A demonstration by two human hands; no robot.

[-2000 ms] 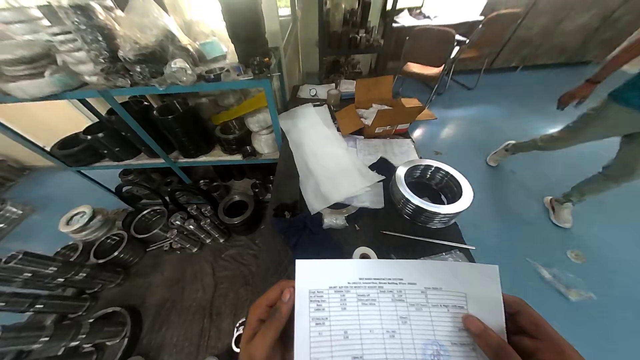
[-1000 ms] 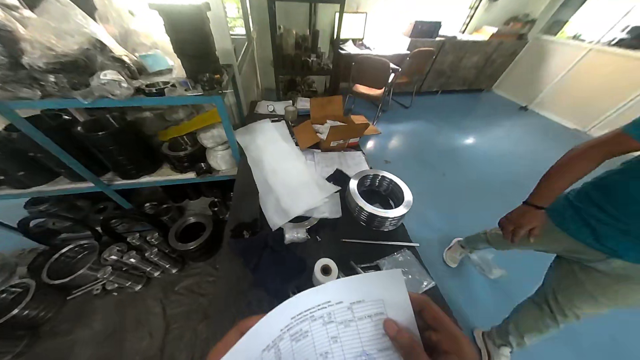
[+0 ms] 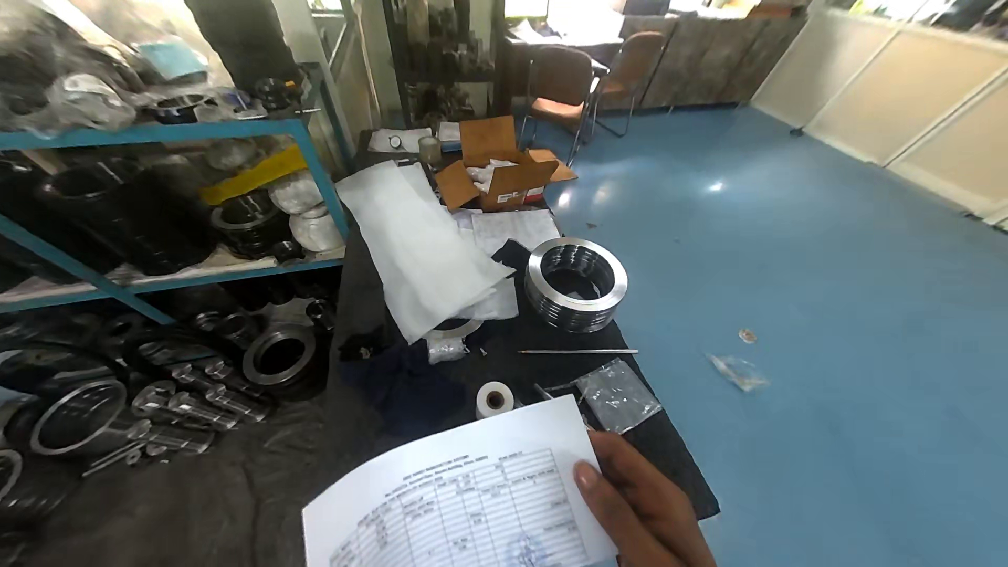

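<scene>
A printed paper sheet point(image 3: 465, 496) with a table and a stamp is in my right hand point(image 3: 646, 504), the thumb on its front and the fingers behind. It tilts over the near part of the dark-covered bench. My left hand is out of sight. Just beyond the sheet stand a white roll point(image 3: 494, 400) and a clear plastic bag point(image 3: 618, 396). Farther along, a thin metal rod point(image 3: 579, 351) lies in front of a stack of shiny metal rings point(image 3: 576, 285). White foam sheets point(image 3: 421, 248) lie left of the rings.
An open cardboard box point(image 3: 504, 177) stands at the bench's far end. On the left is a blue-framed shelf point(image 3: 157, 132) with dark cylindrical parts, and metal rings point(image 3: 279, 356) and fittings lie below it. Plastic litter point(image 3: 738, 372) lies on the blue floor, and chairs point(image 3: 561, 87) stand beyond.
My left hand, earlier at the sheet's left side, is out of view now. The sheet has tilted and moved lower. The person on the right has left the view, which has shifted.
</scene>
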